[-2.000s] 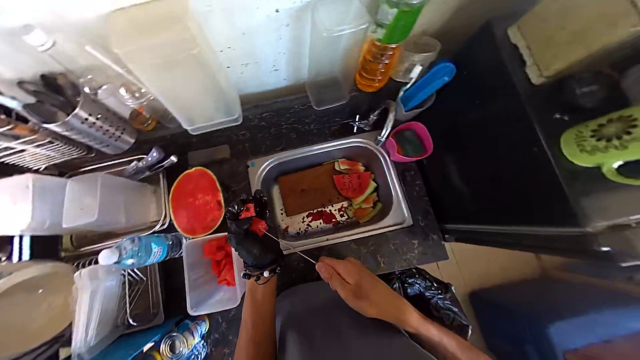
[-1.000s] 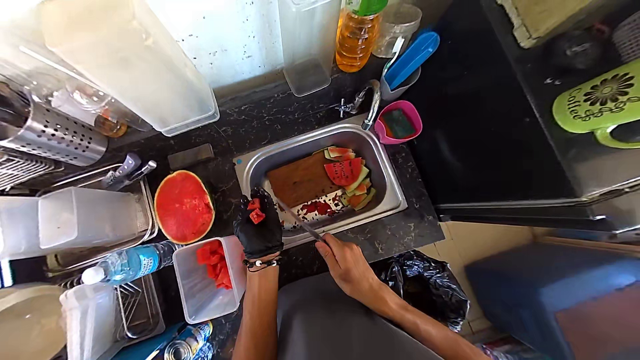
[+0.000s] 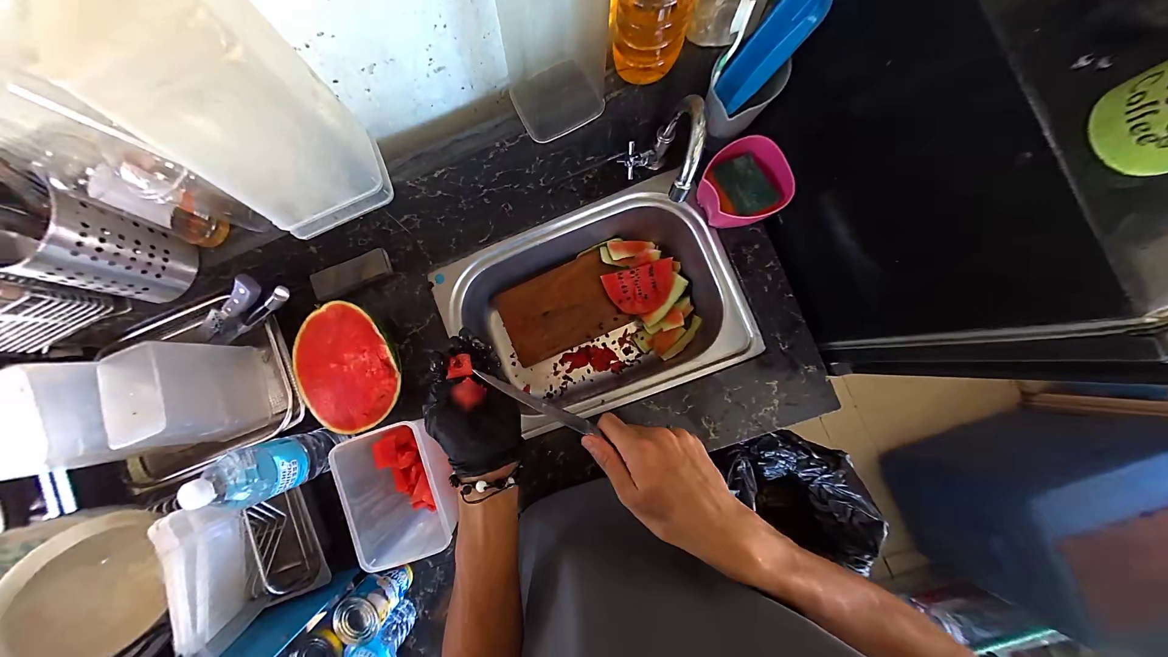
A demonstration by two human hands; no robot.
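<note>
My left hand (image 3: 473,415), in a black glove, holds red watermelon pieces (image 3: 467,392) at the sink's near left corner. My bare right hand (image 3: 652,465) grips a knife (image 3: 538,404), its blade tip against the fruit in the left hand. In the steel sink (image 3: 744,338) lies a brown board (image 3: 557,306), with a watermelon slice (image 3: 641,285) on its right end, rind pieces (image 3: 677,339) beside it and seeds and red pulp below. Left of my left hand stands a clear plastic container (image 3: 379,520) with red chunks (image 3: 404,465); behind it sits a cut watermelon half (image 3: 345,367), flesh up.
A faucet (image 3: 692,137) and a pink sponge holder (image 3: 748,182) stand behind the sink. Left are a water bottle (image 3: 265,470), a dish rack (image 3: 297,401) with plastic containers, and knives (image 3: 239,306). A black-lined bin (image 3: 812,502) is at lower right.
The knife has shifted slightly against the fruit in the left hand. The view has moved closer to the sink. Both hands keep their hold.
</note>
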